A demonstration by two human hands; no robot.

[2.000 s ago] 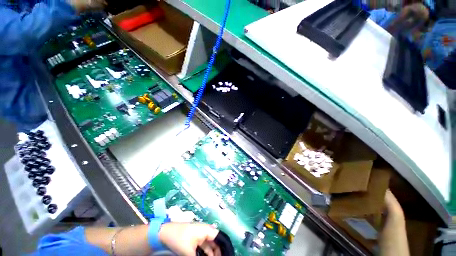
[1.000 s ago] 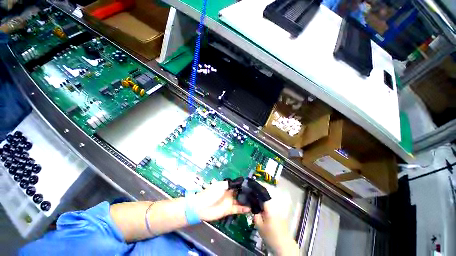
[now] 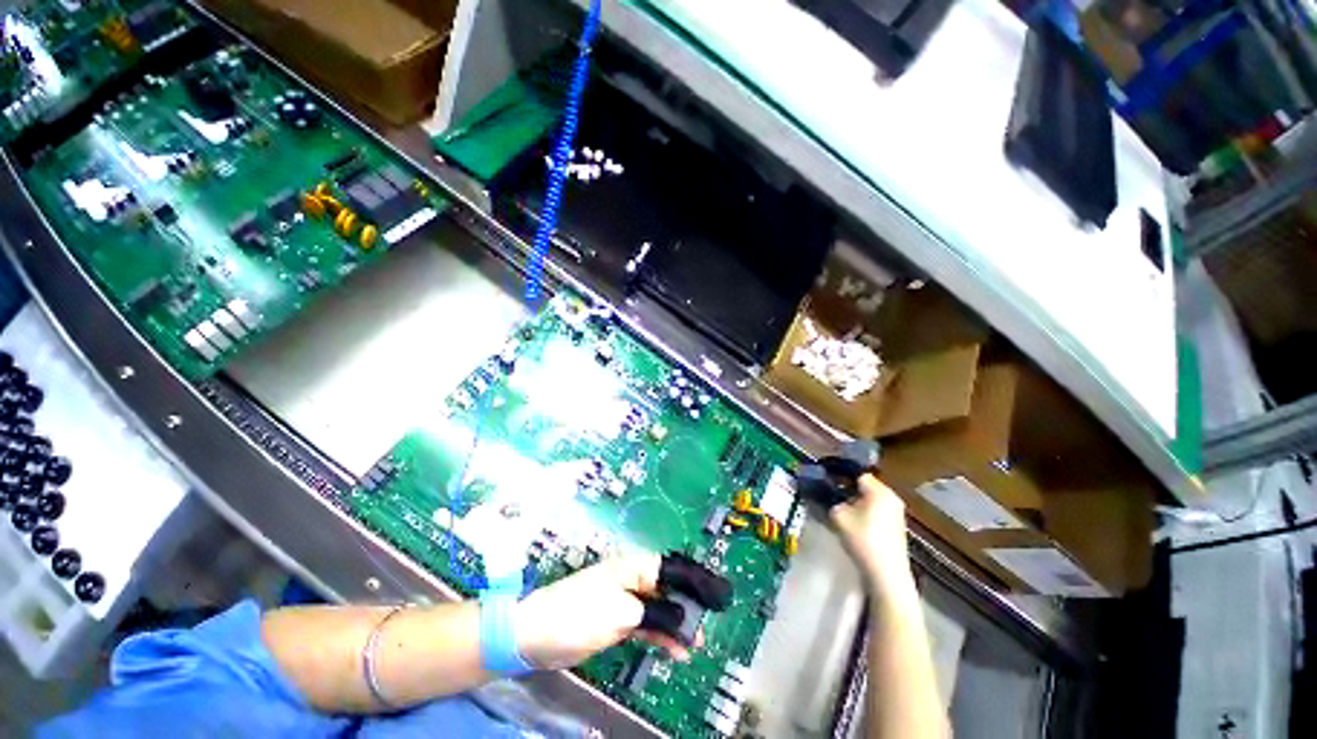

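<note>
A large green circuit board (image 3: 679,484) crowded with parts lies on the conveyor in front of me. My left hand (image 3: 636,599), with black finger cots and a light blue wrist strap (image 3: 501,624), is over the board's near part, fingers bent together. I cannot tell if it holds something. My right hand (image 3: 855,498), also with black fingertips, is at the board's right end by the far rail, near the yellow coils (image 3: 761,520). A small grey piece (image 3: 858,453) shows at its fingertips; whether it is held is unclear.
An open carton of white pieces (image 3: 838,361) and brown boxes (image 3: 997,484) stand behind the rail. A black tray (image 3: 679,231) is left of them. A blue coiled cord (image 3: 561,159) hangs down. Another board (image 3: 217,217) is left. Black cylinders (image 3: 29,469) stand on white foam.
My right hand first came from the boxes to meet my left hand over the board. Now the hands are apart, with the right at the far rail and the left lower over the board.
</note>
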